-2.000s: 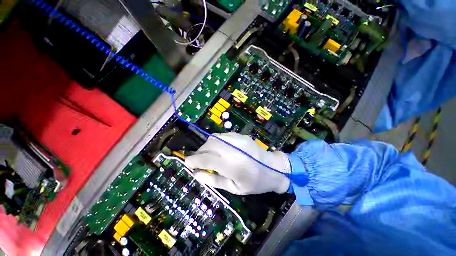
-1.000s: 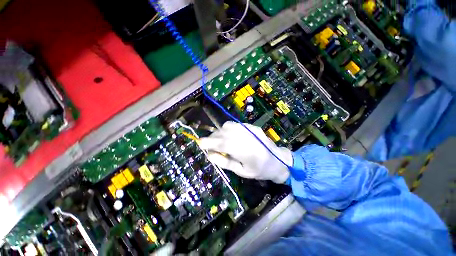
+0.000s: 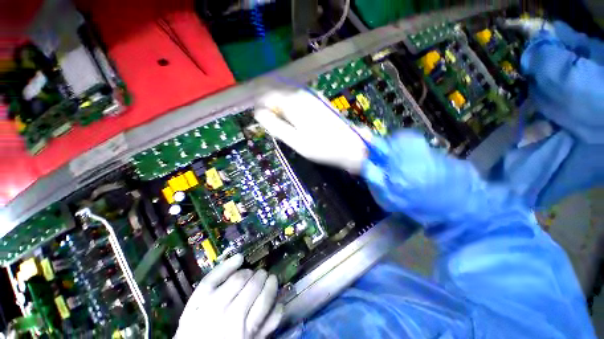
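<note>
A populated green circuit board (image 3: 248, 192) sits in a black carrier in front of me, with yellow blocks at its left and a silver-white metal strip (image 3: 296, 179) along its right side. My left hand (image 3: 232, 301), white-gloved, is at the board's near edge, fingers slightly bent and apart, with nothing visible in it. My right hand (image 3: 311, 129), white-gloved and blurred, is over the far right corner of the board. Its fingertips are near the conveyor's far rail. A small dark mark shows between its fingers, but I cannot tell whether it holds the yellow tool.
More boards lie in carriers at the lower left (image 3: 86, 285) and upper right (image 3: 453, 73). The grey conveyor rail (image 3: 159, 126) separates them from a red mat (image 3: 152, 59) with a sample board (image 3: 73, 86) and thin dark tool. Another person's blue sleeve (image 3: 569, 79) is at the right.
My left hand has come into view at the bottom. My right hand has moved from beside the metal strip towards the far rail. The view has shifted, and the yellow tool is no longer clearly visible.
</note>
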